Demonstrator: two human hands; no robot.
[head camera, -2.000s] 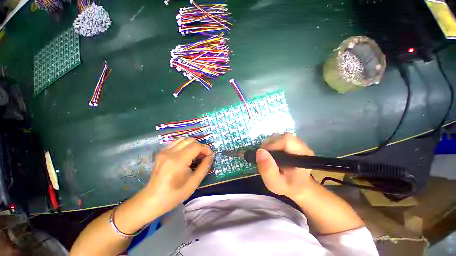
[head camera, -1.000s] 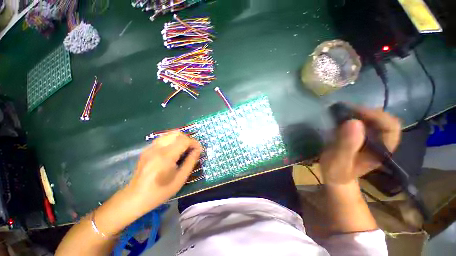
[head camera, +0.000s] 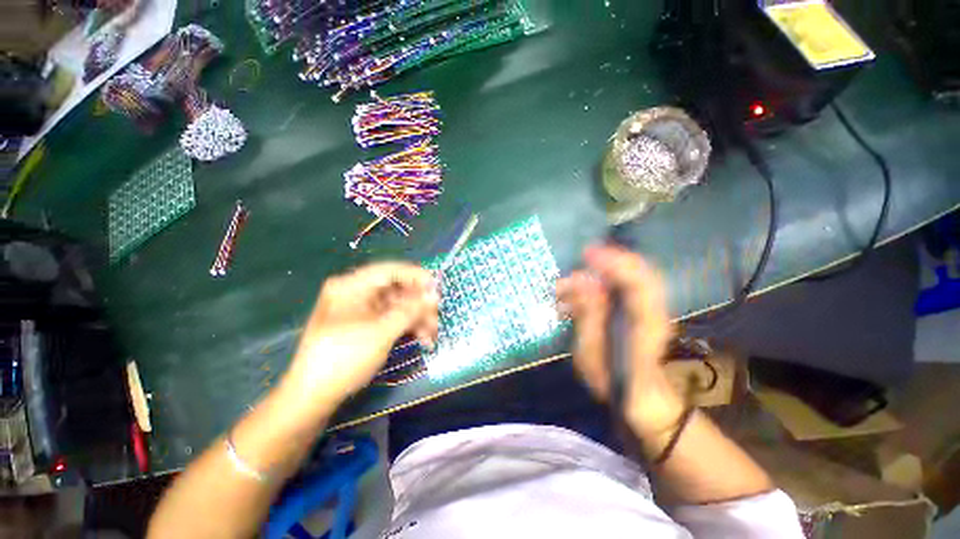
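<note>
The green PCB panel (head camera: 495, 284) lies flat near the bench's front edge, with attached wires (head camera: 400, 363) at its lower left. My left hand (head camera: 363, 311) is over the panel's left edge. A blurred connector lead (head camera: 460, 242) runs up and right from its fingertips, pinched there as far as the blur shows. My right hand (head camera: 621, 326), blurred, is just right of the panel, closed around the black soldering iron (head camera: 619, 347). The iron points up towards the tip-cleaning pot (head camera: 658, 158); its tip is too blurred to see.
Two loose lead piles (head camera: 395, 184) lie beyond the panel, with wired finished panels (head camera: 411, 37) behind. A single lead (head camera: 228, 240), spare panel (head camera: 153, 203) and bundled leads (head camera: 214, 132) are at left. The soldering station (head camera: 779, 90) and black cords (head camera: 768, 221) are at right.
My right hand has swung back left from the far right, with the iron now pointing up. My left hand has risen off the attached wires. The lead above the panel has changed its slant.
</note>
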